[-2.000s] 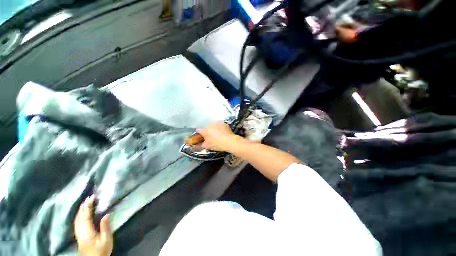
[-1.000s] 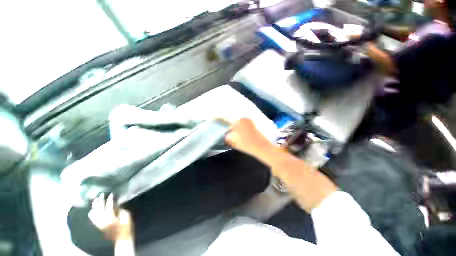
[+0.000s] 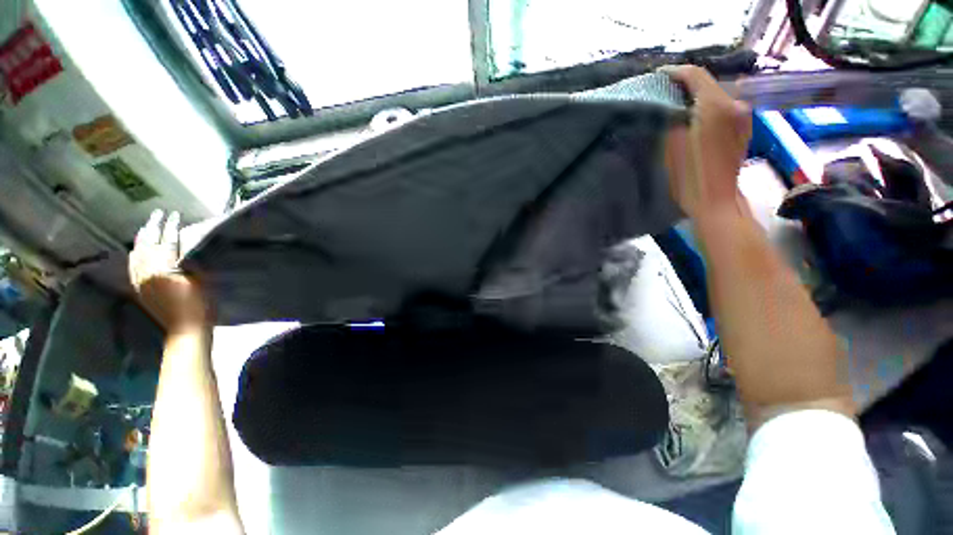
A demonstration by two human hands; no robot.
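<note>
A dark grey jacket (image 3: 418,209) is stretched out and lifted above the far side of the black padded pressing arm (image 3: 449,402), its darker inner side facing me. My left hand (image 3: 167,277) holds its left end, with some fingers raised. My right hand (image 3: 711,146) grips its upper right corner, at a lighter ribbed-looking edge. The black form lies lengthwise near the table's front, with both rounded ends showing. The iron cannot be made out.
The pale table (image 3: 256,366) shows around the black form. A crumpled patterned cloth (image 3: 700,418) lies at the form's right end. Windows are behind the jacket. A wall with stickers (image 3: 99,136) stands at the left. A dark blue item (image 3: 867,230) and blue frame are at the right.
The jacket has been raised from the table and spread between both hands, baring the whole black form. My right hand released the iron between the first and second frames. The view has turned left.
</note>
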